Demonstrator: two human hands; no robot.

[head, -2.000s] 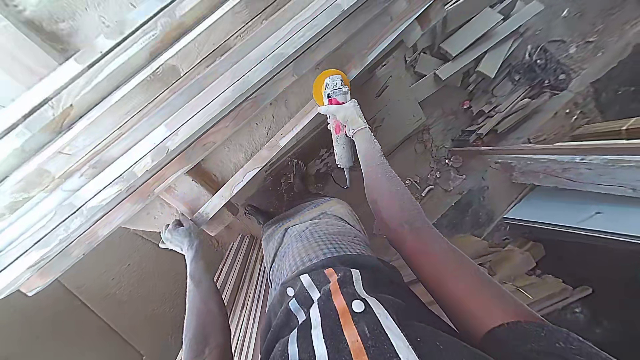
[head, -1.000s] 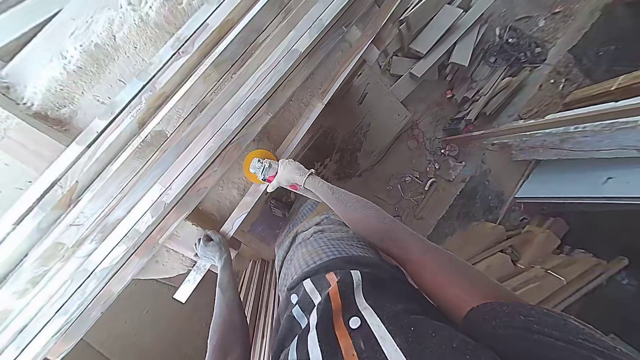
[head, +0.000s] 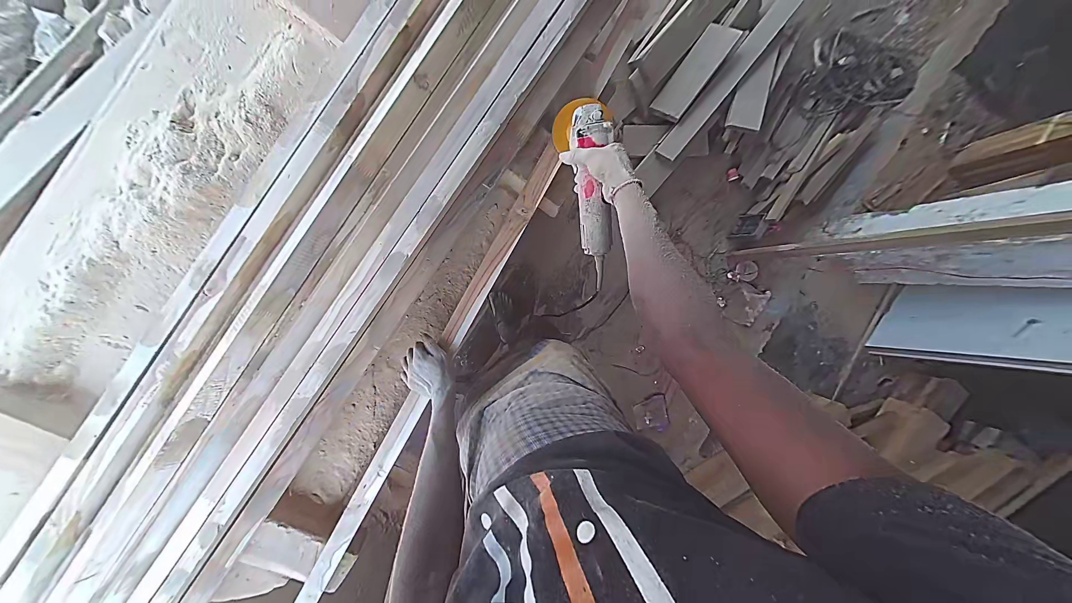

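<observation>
My right hand [head: 605, 170], in a pale dusty glove, is closed around the body of an angle grinder [head: 594, 213]. The grinder's yellow disc [head: 572, 123] is at the upper end of a narrow wooden strip [head: 496, 251]; whether it touches the wood cannot be told. A power cord [head: 598, 272] hangs from the grinder's rear. Lower down, my left hand [head: 429, 368], covered in dust, grips the same strip, which slants down past it to the bottom edge. Long wooden boards [head: 360, 243] lie side by side to the left of the strip.
Offcut boards [head: 697, 71] are heaped at the upper right, near tangled dark scrap [head: 863, 75]. White-edged planks [head: 963, 209] and a pale panel [head: 980, 322] lie at the right. Broken wood pieces [head: 913, 427] are piled at the lower right. Pale dust [head: 167, 201] covers the surface at left.
The grinder was near my left hand one second ago; it is now far up the strip, away from that hand. The strip reaches farther below my left hand. The view has shifted.
</observation>
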